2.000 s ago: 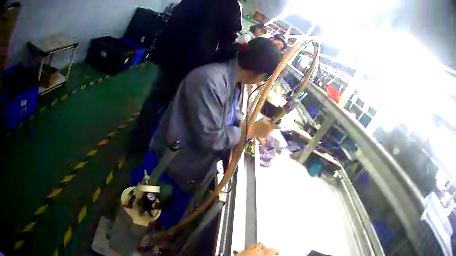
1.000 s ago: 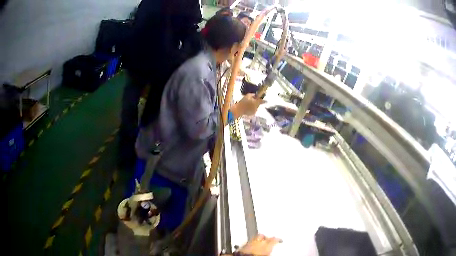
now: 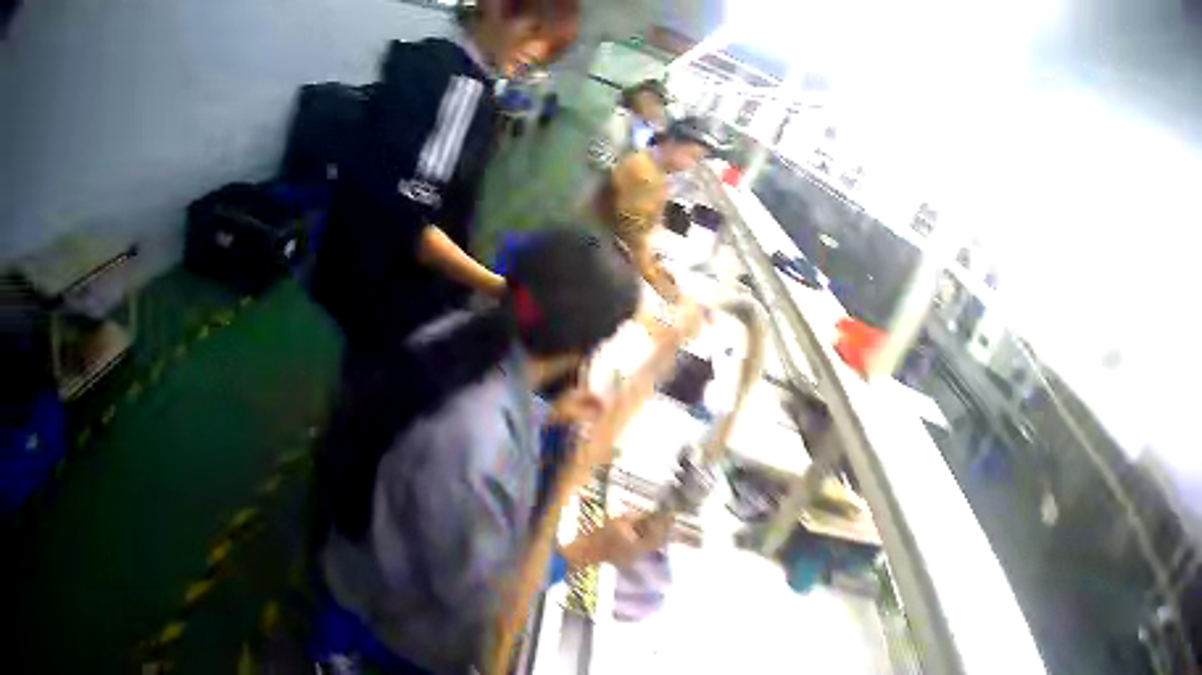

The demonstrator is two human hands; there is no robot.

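Note:
Neither of my hands is in the picture. Nearest in front is the white bench top [image 3: 751, 633], very bright at the bottom. Along its left edge run pale conveyor rails. A circuit board panel [image 3: 583, 547] with yellow blocks lies there, blurred, beside a neighbouring worker. That worker's hand [image 3: 613, 543] holds a dark hand-held device [image 3: 688, 485] joined to a thick curved hose. A purple-grey thing [image 3: 642, 584] lies on the bench beside it.
The neighbour in grey [image 3: 448, 528] leans over the line at left; a person in black [image 3: 409, 198] stands behind. Another worker in tan is farther along. A metal shelf rail [image 3: 863, 462] runs along the right. A red container [image 3: 859, 346] is beyond it.
The view has swung up and along the line. The hand at the bottom edge and the dark flat thing on the bench have left the picture. The person in black now shows more fully.

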